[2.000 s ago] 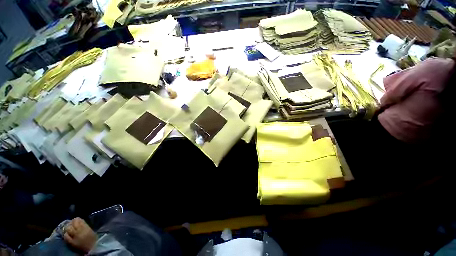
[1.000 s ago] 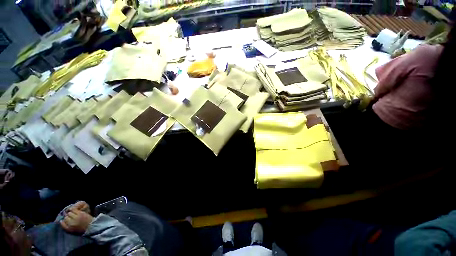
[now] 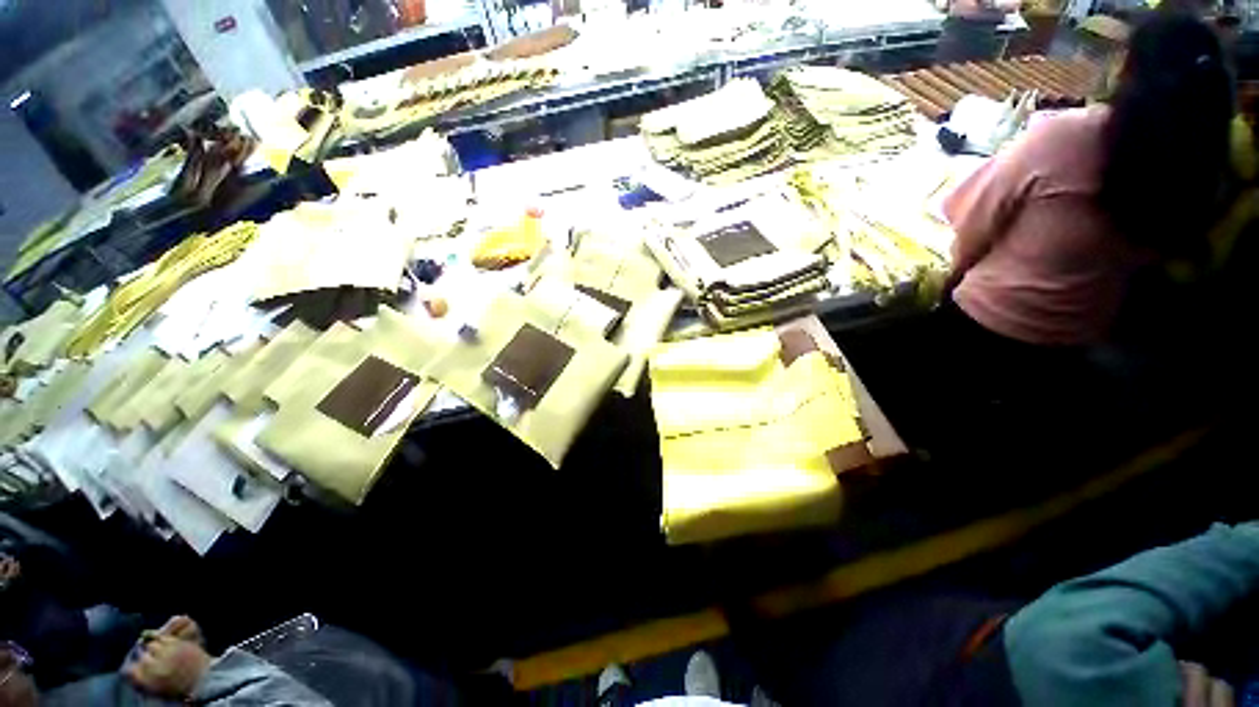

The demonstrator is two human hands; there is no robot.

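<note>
Neither of my hands is in view; my shoes (image 3: 701,674) show at the bottom edge. Nearest in front lies a folded yellow stack (image 3: 746,442) with a dark line across it, on a brown board (image 3: 884,431). To its left, two tan-olive panels with dark brown squares (image 3: 529,365) (image 3: 367,396) overlap the bench edge. Each has a small whitish spot by the square. A stack of folded panels (image 3: 739,252) with a brown square on top lies behind the yellow stack.
A person in pink (image 3: 1029,228) stands at the right. A teal sleeve (image 3: 1146,608) is at lower right, and a seated person's hands (image 3: 169,657) at lower left. Yellow strips (image 3: 884,235), an orange lump (image 3: 508,243) and tan piles (image 3: 718,131) lie on the bench.
The view has turned right and tilted up. The person in pink and the teal sleeve show more fully, and the bench things sit further left. No bench thing has visibly been moved.
</note>
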